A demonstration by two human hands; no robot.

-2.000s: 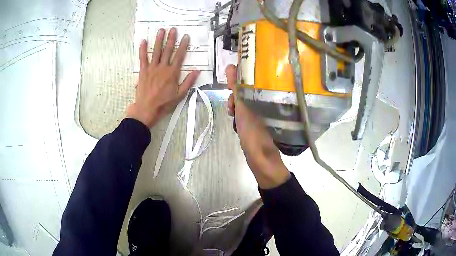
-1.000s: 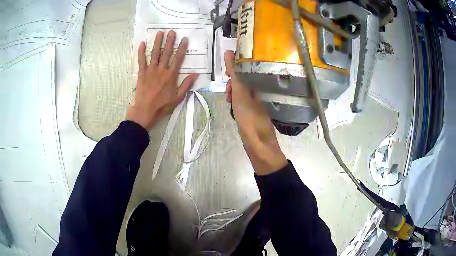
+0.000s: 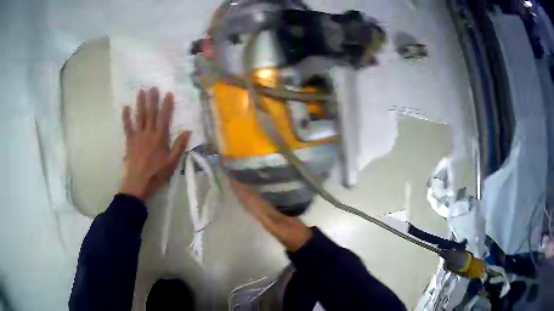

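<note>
The frame is blurred. My left hand [image 3: 147,143] lies flat, fingers spread, on the white paper marker [image 3: 130,67], left of the cloth cutting machine [image 3: 246,121]. The machine has a silver motor body with an orange band, and a cable hangs across it. My right hand [image 3: 264,209] reaches up to the machine from below; its fingers are mostly hidden by the motor. A bit of the flat metal base plate [image 3: 203,150] shows at the motor's left. The knife is not visible.
White scrap strips [image 3: 197,200] hang below my left hand. The power cord [image 3: 376,223] runs right to a yellow and black connector [image 3: 468,264] among a pile of scraps [image 3: 446,294]. My shoe [image 3: 170,296] is at the bottom. Dark and pale cloth lies at the right.
The whole view has shifted, so the hands and marker appear lower and further left. The machine's motor appears closer to my left hand. My left hand is still flat with its fingers spread.
</note>
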